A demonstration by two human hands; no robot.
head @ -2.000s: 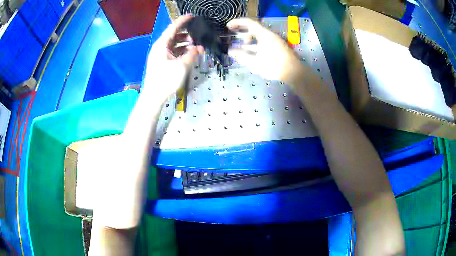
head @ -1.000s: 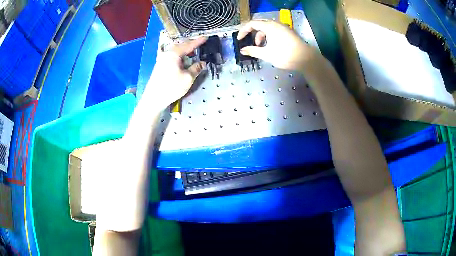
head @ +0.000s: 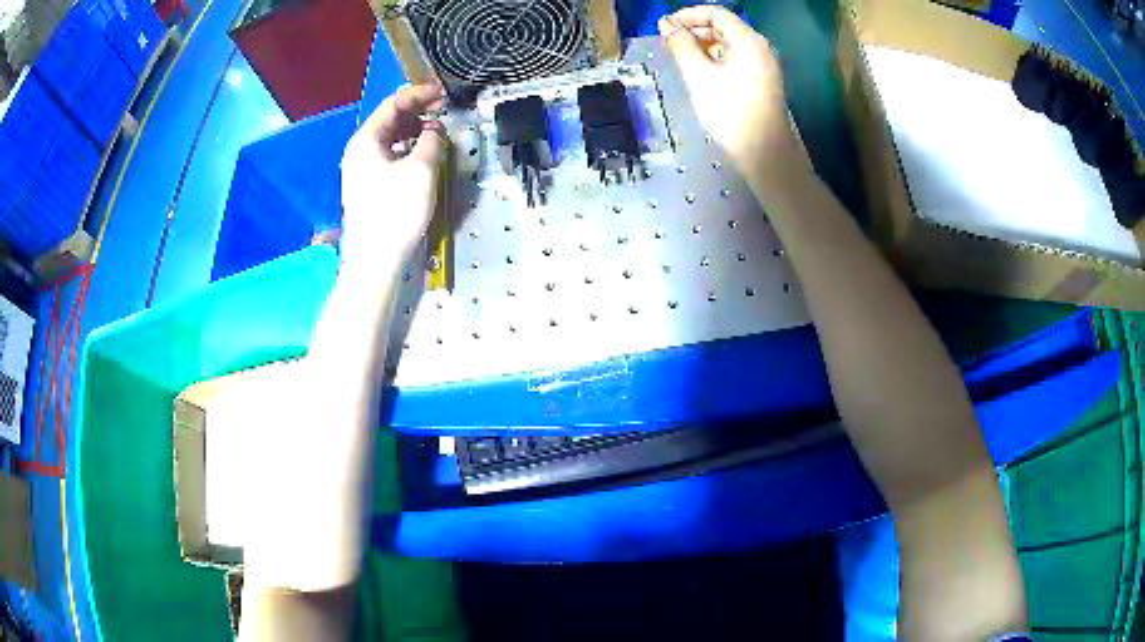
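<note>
Two black power adapters lie side by side in a pale, clear jig (head: 664,110) at the far end of the perforated metal plate (head: 565,295). Metal pins of the left adapter (head: 521,123) and the right adapter (head: 608,122) point toward me. My left hand (head: 399,153) is to the left of the jig, fingers apart and empty, over the plate's left edge. My right hand (head: 718,53) is beyond the jig's right side, touching neither adapter; its thumb and index fingertips are close together, and I see nothing between them.
A round fan guard (head: 502,38) stands behind the jig. A yellow strip (head: 441,238) lies along the plate's left side. A cardboard tray (head: 1005,257) with black adapters is at right. Another tray (head: 192,483) sits in the left green tote (head: 119,414). A keyboard (head: 540,462) is below.
Both adapters were first held together, then set apart on the jig with a hand on each. Now both hands have let go and moved outward to either side.
</note>
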